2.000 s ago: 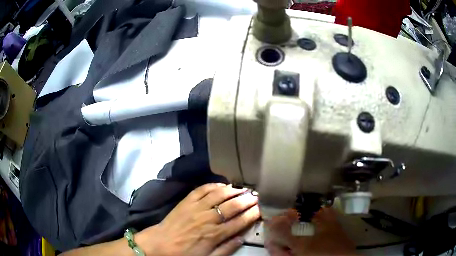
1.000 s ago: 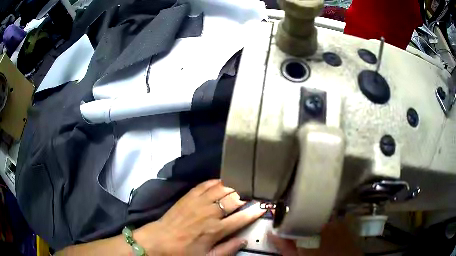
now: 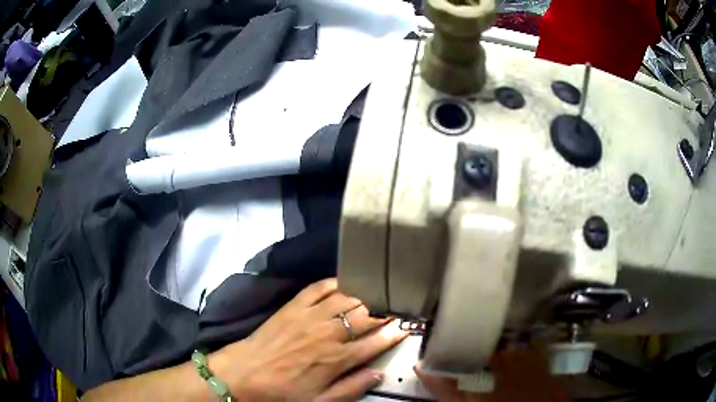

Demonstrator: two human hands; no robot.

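Observation:
My left hand [image 3: 310, 345], bare with a ring and a green bead bracelet, lies palm down at the near edge of the dark grey garment [image 3: 94, 267]. Its fingertips reach the presser foot area [image 3: 412, 324] under the cream sewing machine head [image 3: 408, 196]; they do not visibly pinch anything. My right hand [image 3: 491, 381] is mostly hidden behind and below the machine head; what it touches cannot be seen. White inner fabric [image 3: 224, 235] lies on the garment, with a rolled white strip [image 3: 235, 169] across it.
A second cream machine [image 3: 23, 157] stands at the left edge. Red cloth [image 3: 600, 35] is behind the machine head. The machine arm fills the right side. A black tool [image 3: 616, 367] lies under the arm. Yellow shows at the lower left [image 3: 66, 386].
Since two seconds ago the machine head sits lower and further right in view. The near edge of the dark cloth has shifted slightly. My left hand stays beside the needle area; my right hand remains mostly hidden.

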